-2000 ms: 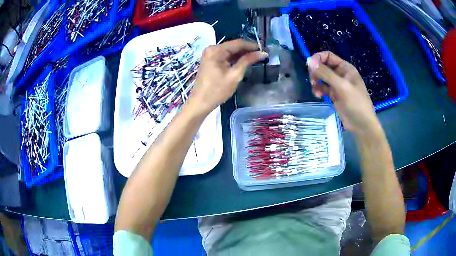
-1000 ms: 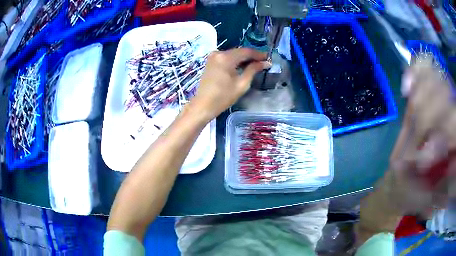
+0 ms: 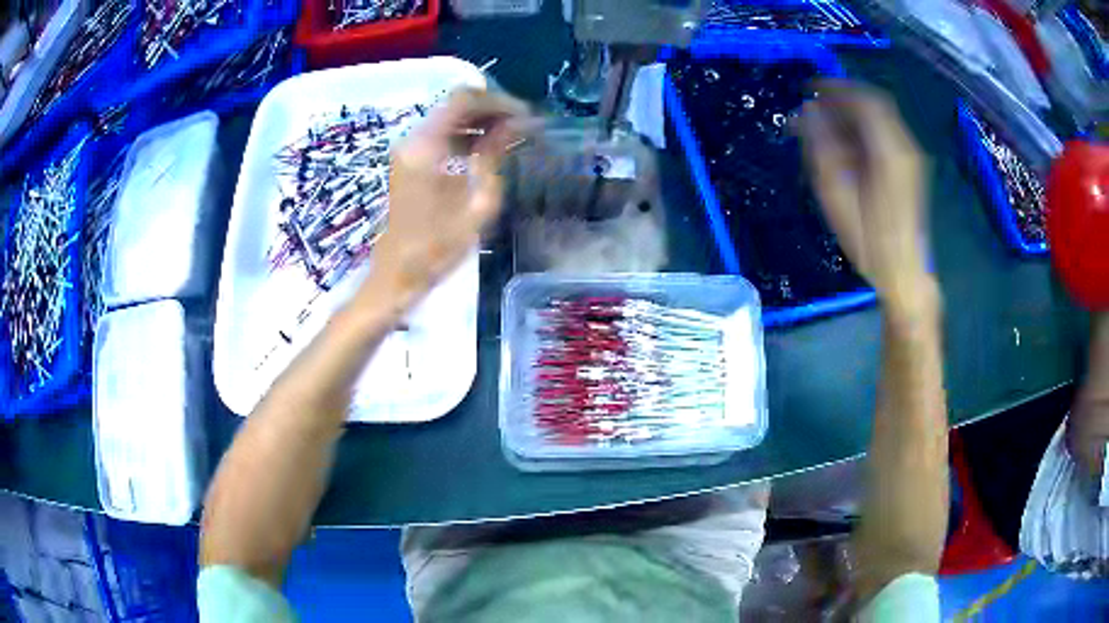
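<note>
My left hand (image 3: 444, 183) is blurred, over the right edge of the white tray (image 3: 432, 383), left of the press base; its fingers are bent and I cannot tell whether it holds anything. My right hand (image 3: 866, 183) is blurred over the blue-rimmed bin of small black fittings (image 3: 766, 183); its fingertips are unclear. A heap of slim rods (image 3: 335, 183) lies in the tray. The grey press head (image 3: 639, 22) stands above its worn base (image 3: 596, 237). The clear box (image 3: 632, 459) nearest my body holds rods in rows, red ends to the left.
Two whitish boxes (image 3: 148, 408) stand left of the tray. Blue stock bins (image 3: 76, 262) lie at the left and far right, and a red bin (image 3: 365, 46) at the top. A red rounded object (image 3: 1080, 225) and another person's hand (image 3: 1091, 414) are at the right edge.
My left hand has moved left, away from the press. My right hand, blurred at the right a second ago, is now over the black-fittings bin. The whole view has shifted somewhat.
</note>
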